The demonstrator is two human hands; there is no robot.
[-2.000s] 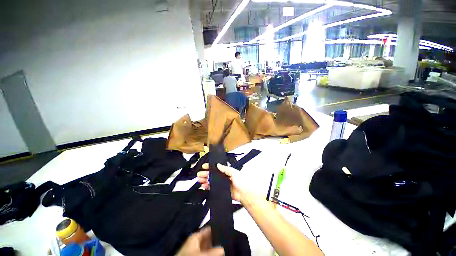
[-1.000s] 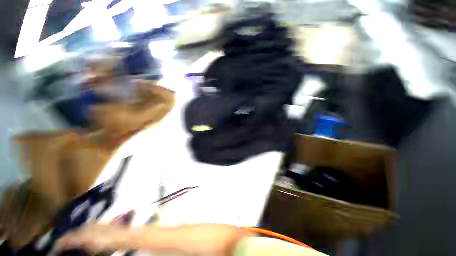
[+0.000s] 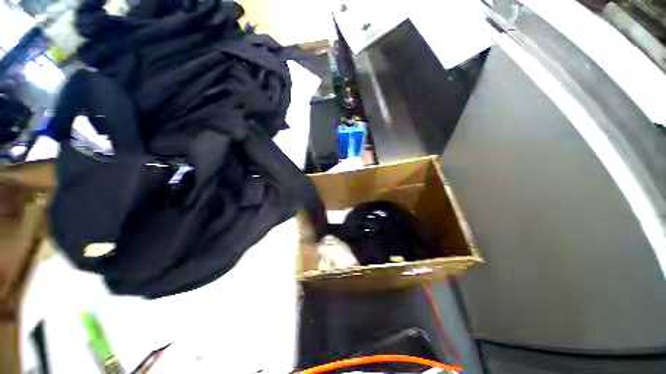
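Observation:
Neither of my hands shows in the head view now. A large pile of black bags (image 3: 197,146) lies nearest in front of me on the white table (image 3: 241,314), with a small pale label on its lower left. One black strap hangs from the pile over the table edge toward the box. A bright-green tool (image 3: 95,332) lies at the lower left, and a slim dark and reddish tool (image 3: 151,359) lies beside it, cut off by the frame's bottom edge.
An open brown cardboard box (image 3: 391,272) stands right of the table and holds a black item (image 3: 387,237) and something pale. An orange cord (image 3: 380,359) curves below it. A blue object (image 3: 351,139) is behind the box. A large grey surface (image 3: 555,219) fills the right side.
The view has swung right, from the strap in both my hands to the bag pile and box. The forearm seen one second ago has left the picture, and the strap with it.

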